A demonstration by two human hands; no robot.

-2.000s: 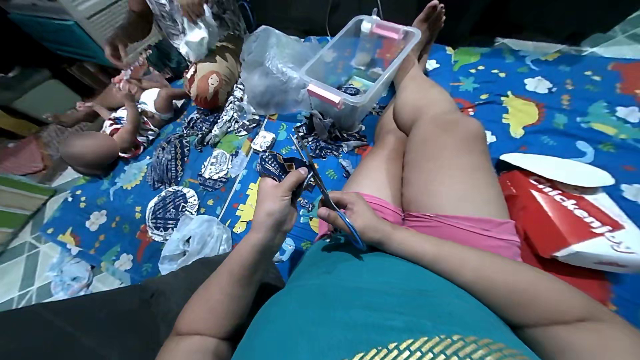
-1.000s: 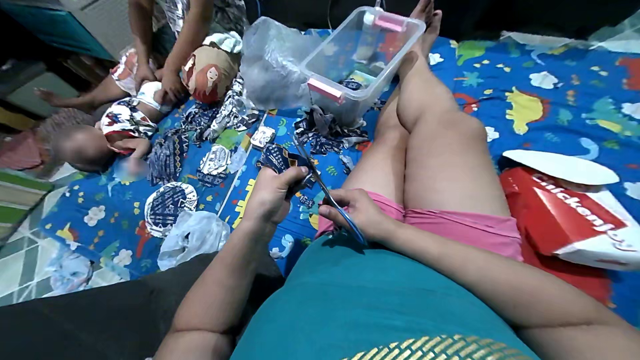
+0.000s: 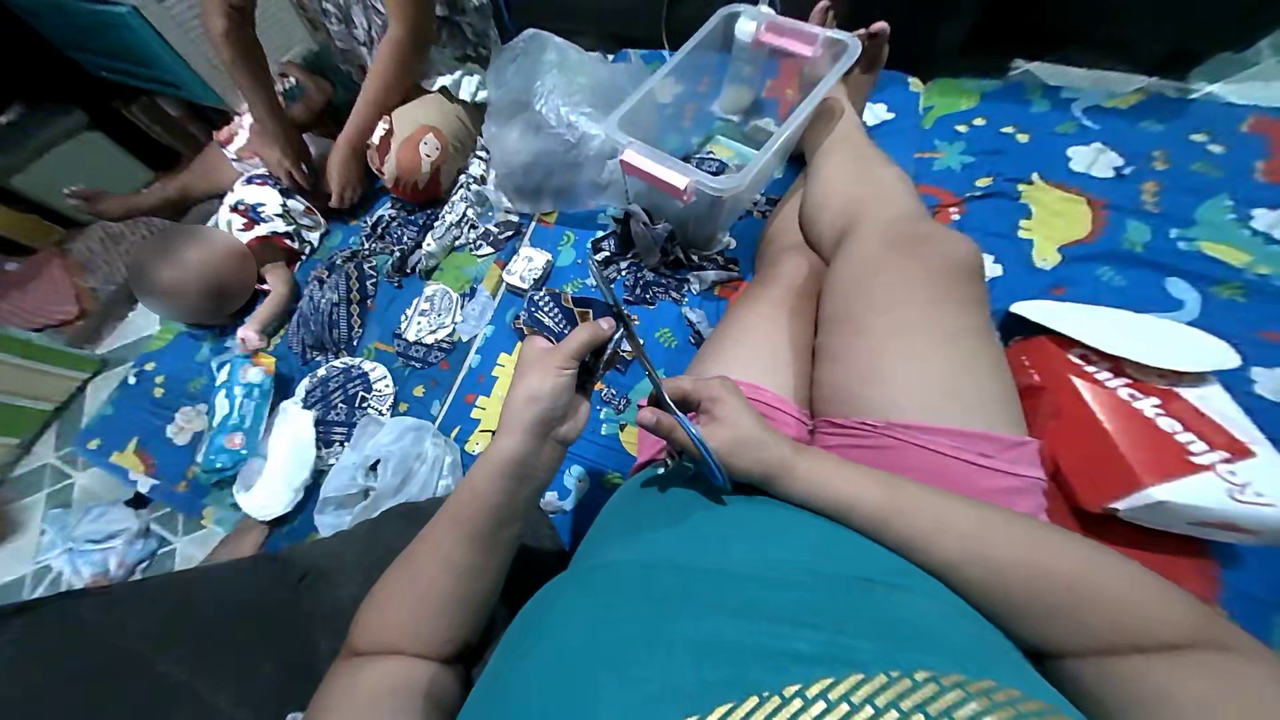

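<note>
My left hand (image 3: 555, 390) is closed on a dark blue patterned fabric piece (image 3: 556, 314), pinched under the thumb. Blue-handled scissors (image 3: 690, 435) are in my right hand (image 3: 722, 425), their blades pointing up and away, right beside the fabric. Whether the blades touch the cloth cannot be told. Beyond my hands, a heap of dark patterned cloth scraps (image 3: 655, 265) lies against a clear plastic box (image 3: 655, 178) with pink latches. To the left are a stack of cut fabric pieces (image 3: 430, 318) and a round patterned piece (image 3: 350, 400).
A baby (image 3: 270, 215) lies at the left, with another person's hands (image 3: 310, 165) over it. Clear plastic bags (image 3: 390, 475), a blue wipes-like pack (image 3: 238, 410) and a white pad (image 3: 278, 465) lie nearby. A red and white food box (image 3: 1140, 440) is at the right on the dinosaur-print sheet (image 3: 1130, 260).
The other person's hands have moved down onto the baby since the oldest frame. The blue pack and white pad now show at the left. My hands stay in nearly the same place.
</note>
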